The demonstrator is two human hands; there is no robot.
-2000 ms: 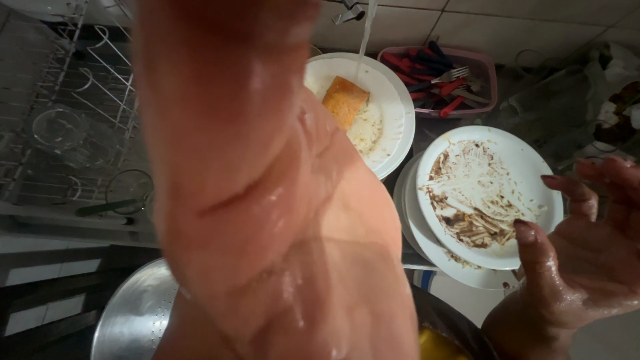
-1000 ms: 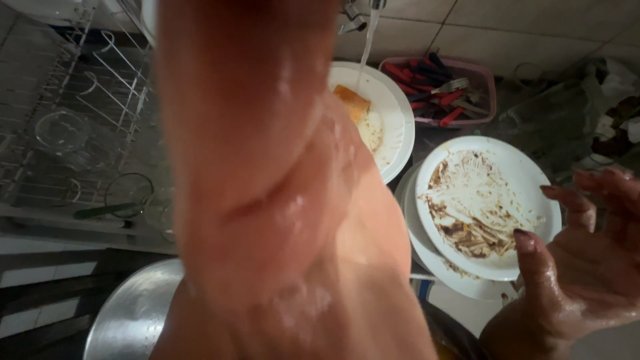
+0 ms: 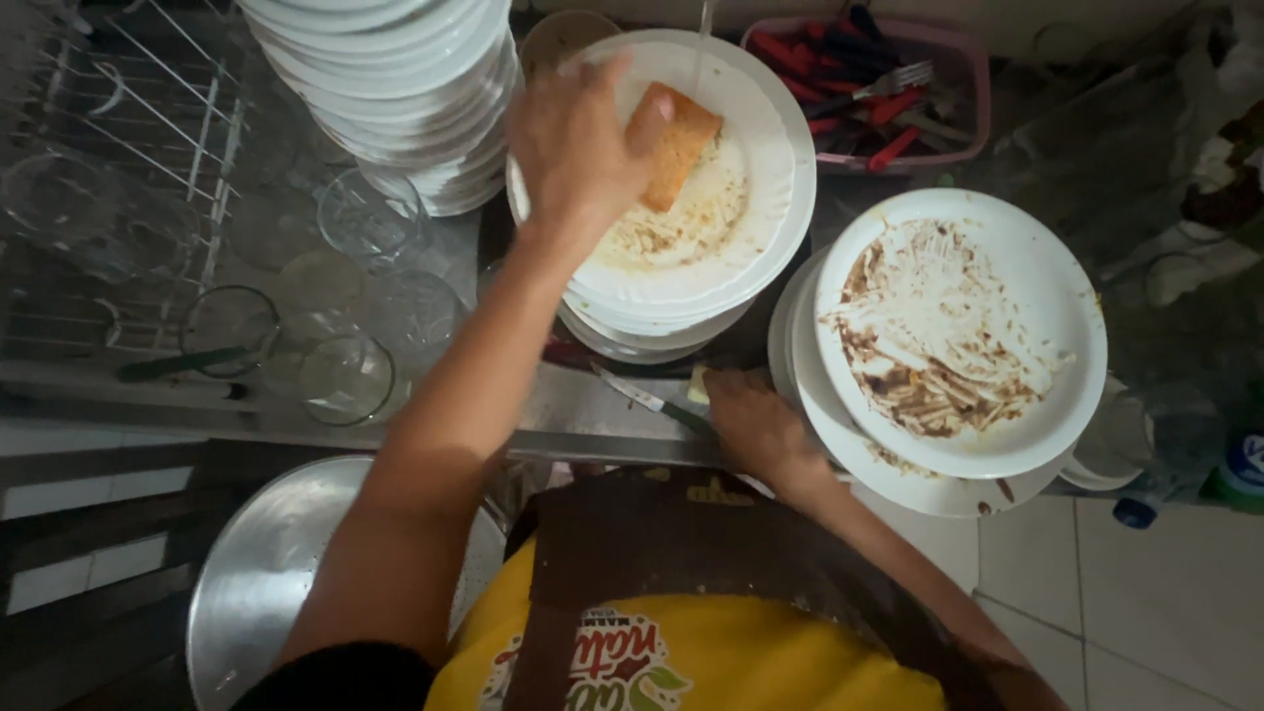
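My left hand (image 3: pixel 583 148), blurred, is over the left side of a stack of white plates (image 3: pixel 780 212), its fingers apart. Its thumb is over an orange-brown sponge-like block (image 3: pixel 676 148) on the food-smeared top plate, and contact cannot be told. A thin stream of water (image 3: pixel 705 30) falls near the far rim. My right hand (image 3: pixel 755 420) is low at the counter edge, its fingertips at a small yellowish piece (image 3: pixel 698 385), perhaps a sponge. Beside it is a knife (image 3: pixel 637 393) with a dark handle. Right of it stand plates (image 3: pixel 1071 296) with brown smears.
A tall stack of white plates (image 3: pixel 434 109) stands at the back left, with drinking glasses (image 3: pixel 346 380) before a wire dish rack (image 3: pixel 197 148). A pink tub (image 3: pixel 978 89) holds cutlery at the back. A metal bowl or pot (image 3: pixel 267 553) is below the counter edge.
My left hand has moved away from close before the camera to the plate with the orange block. My right hand has moved left, from beside the smeared plates down to the counter edge.
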